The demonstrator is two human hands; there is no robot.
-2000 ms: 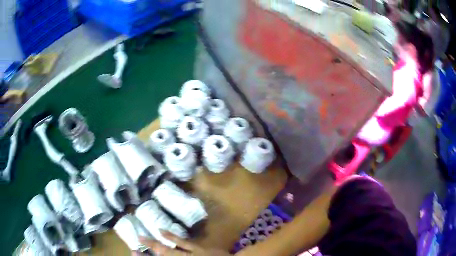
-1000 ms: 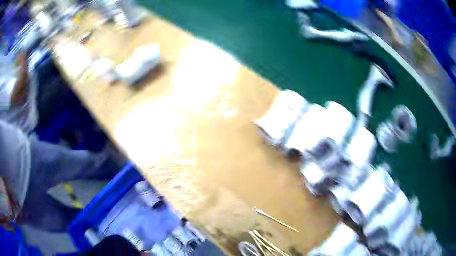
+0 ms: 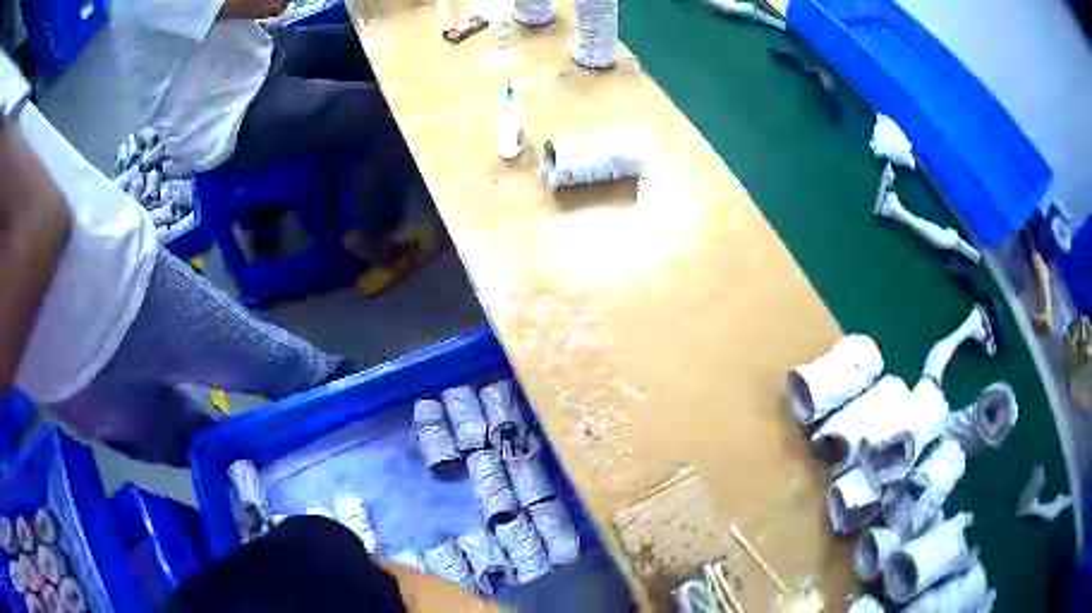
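Neither of my hands is in view. A dark sleeve (image 3: 287, 569) and a bit of bare forearm show at the bottom edge, the hand cut off. Light grey hollow sleeves (image 3: 836, 376) lie clustered along the table's right side, beside the green belt. A blue bin (image 3: 347, 401) left of the table holds more grey sleeves (image 3: 493, 485). A brown cardboard pad (image 3: 673, 527) with dark spots lies at the table's near end, with a small cup (image 3: 695, 596) and several thin swabs on or beside it. One more swab (image 3: 754, 554) lies to their right.
One grey sleeve (image 3: 595, 164) and a white squeeze bottle (image 3: 511, 129) stand or lie farther up the table (image 3: 647, 323). Slender grey parts (image 3: 928, 225) lie on the green belt (image 3: 766, 156). People sit at left. Another crate (image 3: 60, 527) holds ringed pieces.
The view has swung left, away from the ribbed pieces, then steadied on the table and blue bin. The hand on the sleeves two seconds ago is out of view.
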